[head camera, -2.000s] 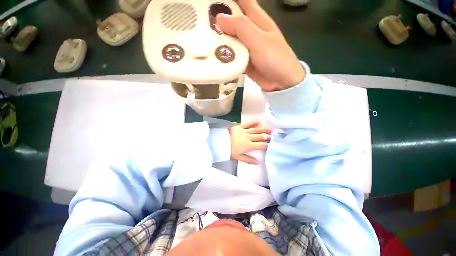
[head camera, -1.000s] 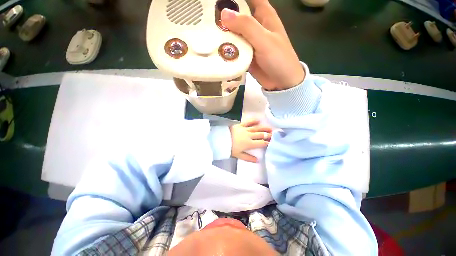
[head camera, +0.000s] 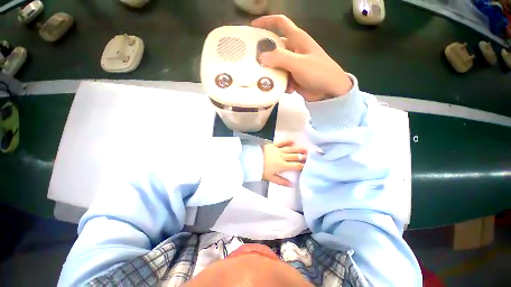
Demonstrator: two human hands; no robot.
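Note:
My right hand (head camera: 308,61) grips the right side of a beige appliance head (head camera: 241,64), with the thumb near its dark round spot. The head shows its dotted grille and two shiny rings. It sits over the beige tub (head camera: 246,119), with a narrow dark gap between them; whether they are joined I cannot tell. My left hand (head camera: 283,162) lies palm down with fingers apart in front of the tub, holding nothing. A ring shows on one finger.
White mats (head camera: 134,134) flank the tub on a dark green bench (head camera: 454,162). Beyond the pale metal edge (head camera: 448,109), upturned heads (head camera: 123,54) and other beige heads (head camera: 368,11) lie on the green belt. A bright green fan (head camera: 8,128) is at far left. A white sheet (head camera: 258,216) lies near my lap.
My right hand has lowered the head onto the tub, narrowing the gap. Parts on the belt have shifted to the right, and new heads show at the top. My left hand has barely moved.

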